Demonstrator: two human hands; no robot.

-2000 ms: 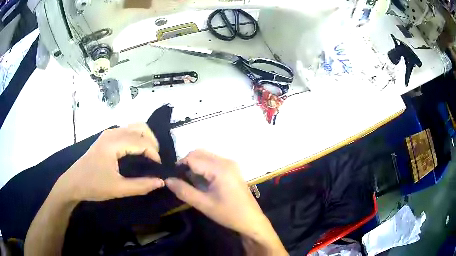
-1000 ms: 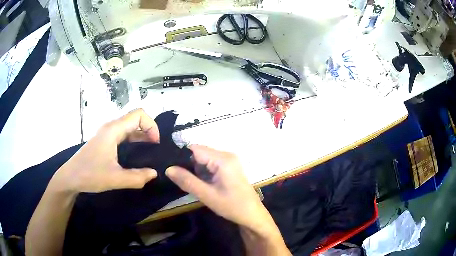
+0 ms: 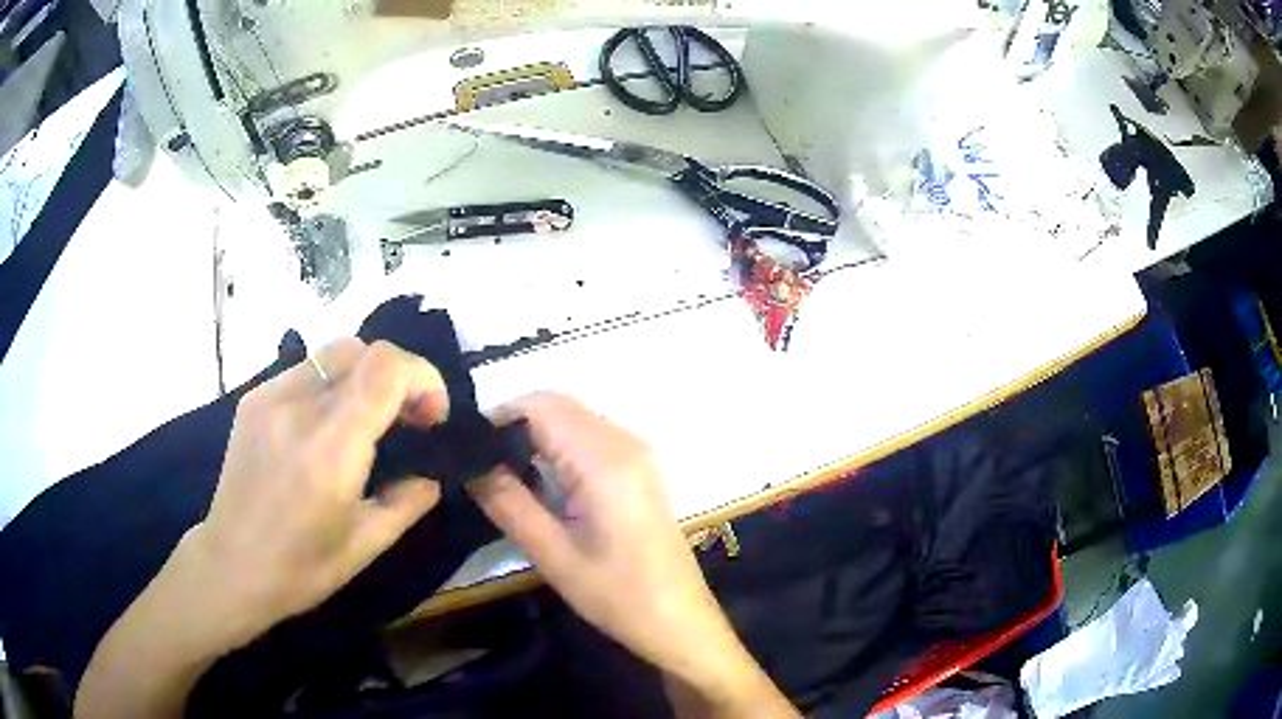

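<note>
My left hand [image 3: 331, 478] and my right hand [image 3: 584, 513] are bare and close together over the table's front edge. Both pinch a folded part of a black garment piece [image 3: 106, 513] between thumb and fingers. A ring shows on my left hand. A short end of the black cloth sticks up behind my fingers. The rest of the piece spreads left over the table and hangs down at the front edge. The exact fold between my fingertips is hidden in the dark cloth.
Thread snips [image 3: 510, 218], tailor's shears [image 3: 766, 204] with red cloth and small scissors [image 3: 672, 70] lie behind my hands. A sewing machine [image 3: 176, 84] stands at the back left. A clear plastic bag [image 3: 970, 176] lies right. A blue bin [image 3: 1223, 407] and white scrap [image 3: 1111, 653] are lower right.
My left hand has turned, with its back more toward the camera. The upright cloth end looks wider and has shifted left. Both hands still pinch the cloth.
</note>
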